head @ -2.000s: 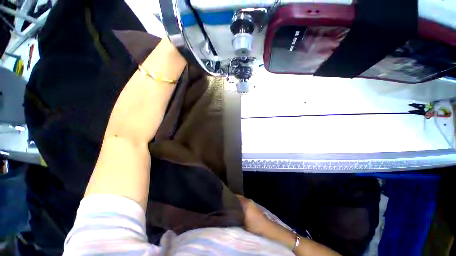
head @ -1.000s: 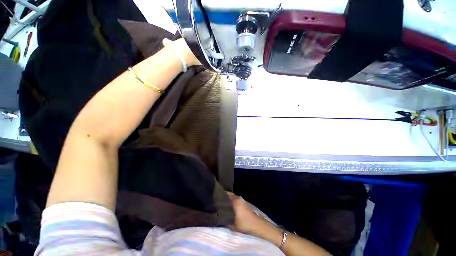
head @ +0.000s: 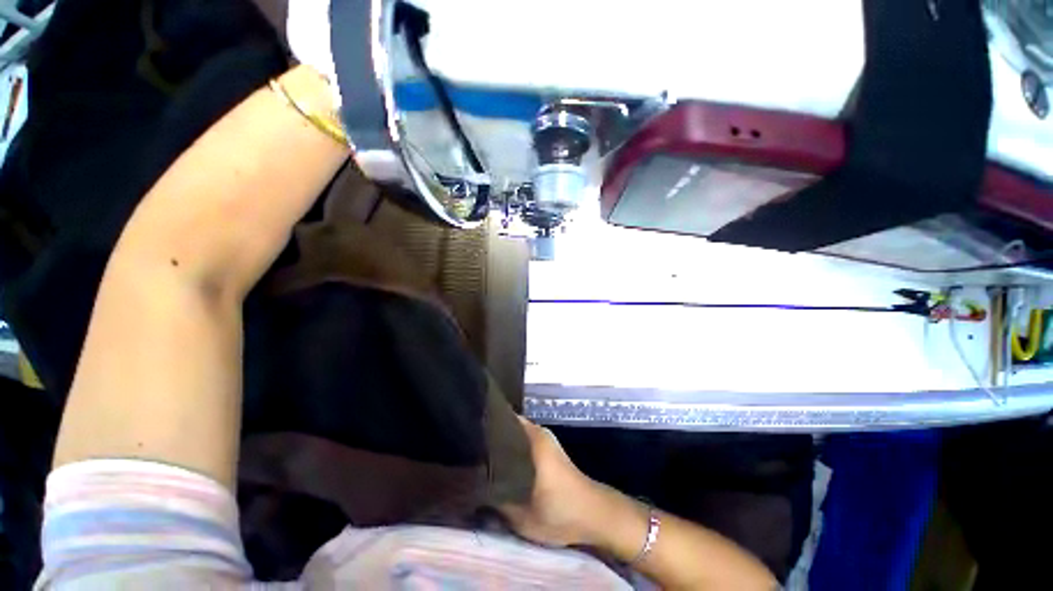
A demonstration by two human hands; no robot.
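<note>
The brown band (head: 505, 335) runs from the lit presser foot area (head: 508, 214) down toward my lap, with ridged brown knit (head: 462, 271) beside it. The black garment body (head: 358, 375) lies folded to its left. My left forearm reaches up over the cloth; the left hand is hidden behind the machine head and its shiny metal guard (head: 393, 150). My right hand (head: 560, 491) is at the lower end of the band, below the table edge, holding the cloth; its fingertips are hidden by the cloth.
A dark red phone (head: 727, 156) is held on the white machine by a black strap (head: 918, 127). Dark snips (head: 920, 303) lie at the table's right, near yellow scissor handles (head: 1028, 335). The ruler-marked table edge (head: 739, 409) crosses in front. Blue material (head: 878, 508) is below right.
The view has leaned closer, so the machine head and guard look larger and lower. My left hand has gone out of sight behind the head. My right hand stays at the band's lower end.
</note>
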